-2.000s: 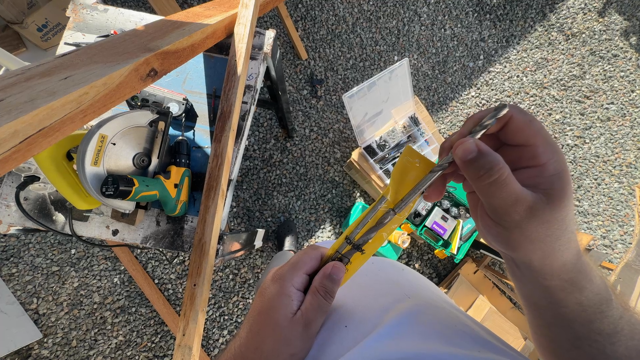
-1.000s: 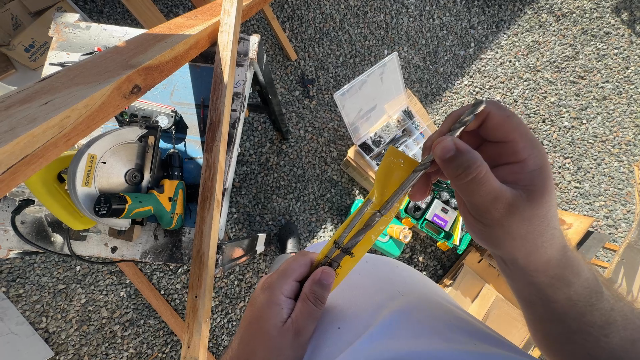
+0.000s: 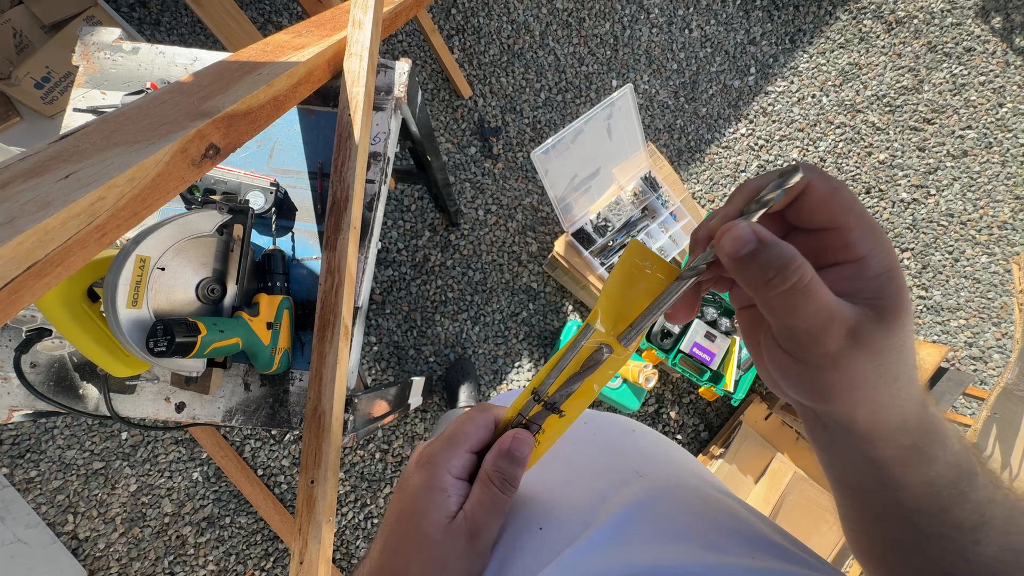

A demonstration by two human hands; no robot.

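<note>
My left hand (image 3: 472, 480) grips the lower end of a yellow plastic sleeve (image 3: 572, 384) that bears black writing. My right hand (image 3: 808, 280) pinches the fluted end of a long metal drill bit (image 3: 774, 194) between thumb and fingers. The bit's lower part lies in the open mouth of the sleeve. Another twist drill bit (image 3: 582, 374) shows inside the sleeve. Both hands are above my lap, the right one higher than the left. The bit's far end inside the sleeve is hard to make out.
Wooden beams (image 3: 188, 140) cross over a paint-stained workbench (image 3: 264, 408) holding a circular saw (image 3: 172, 292) and a green and yellow cordless drill (image 3: 264, 332). On the gravel are an open clear organizer box (image 3: 596, 156), a green tool case (image 3: 748, 376) and cardboard (image 3: 772, 472).
The view has shifted slightly. Both hands keep their hold, the left on the yellow sleeve and the right on the drill bit.
</note>
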